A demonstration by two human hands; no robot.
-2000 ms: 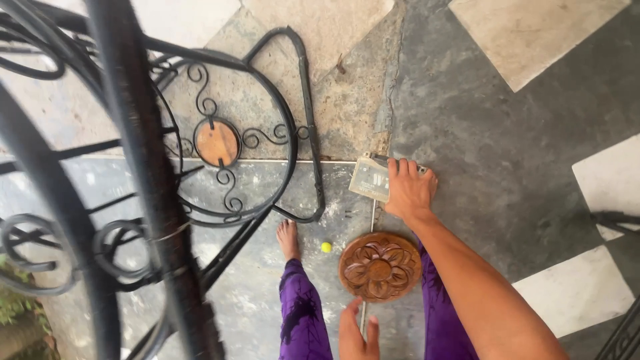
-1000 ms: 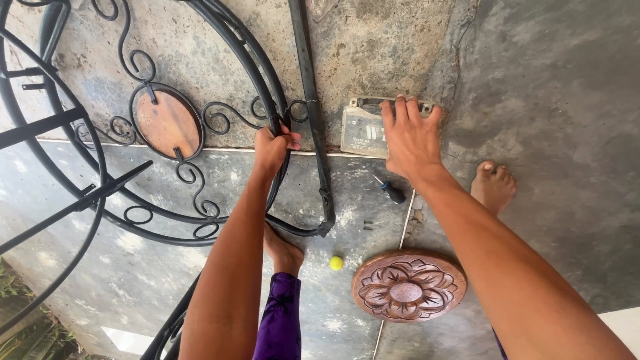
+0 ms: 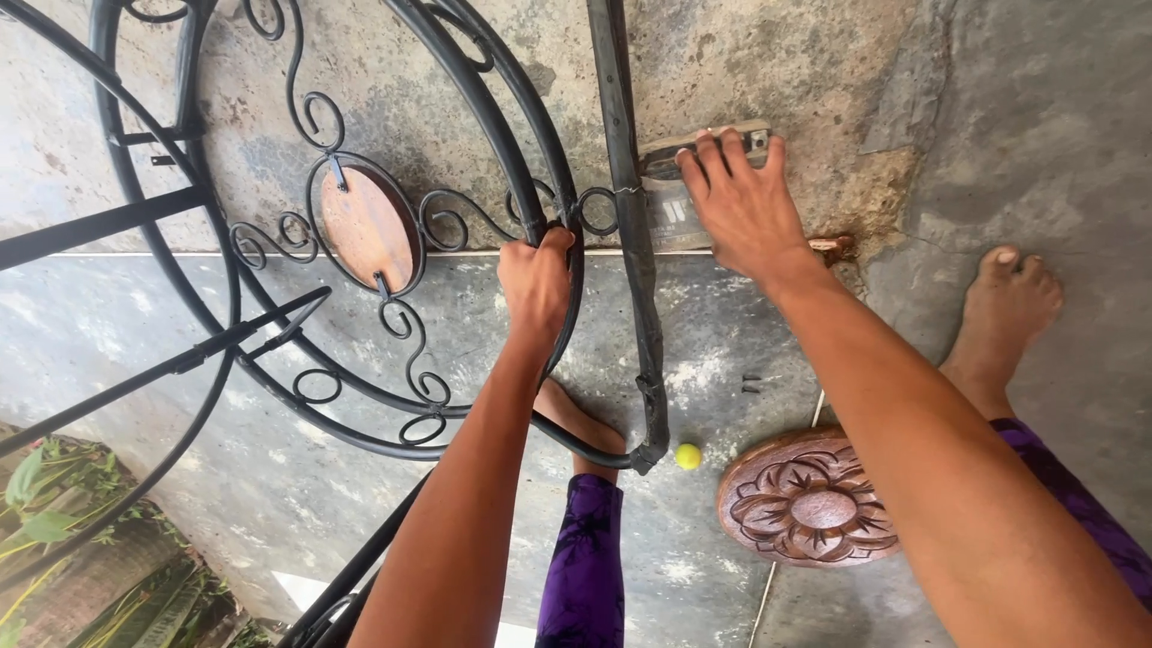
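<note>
A black metal frame with round hoops and scrollwork takes up the left side, and my left hand is closed around the tubes of its hoop. Inside the scrollwork sits a wooden disc held by small metal tabs. My right hand rests with spread fingers on a flat grey rectangular block, just right of the frame's straight bar. A carved round wooden piece with a flower pattern lies on the floor, partly behind my right forearm.
A small yellow ball lies near the bar's lower corner. Two small dark screws or similar pieces are on the floor. My feet stand on either side; the right foot is bare. Plants grow at lower left.
My left hand, near the carved wooden piece two seconds ago, has taken hold of the metal hoop. The screwdriver seen on the floor one second ago is out of sight.
</note>
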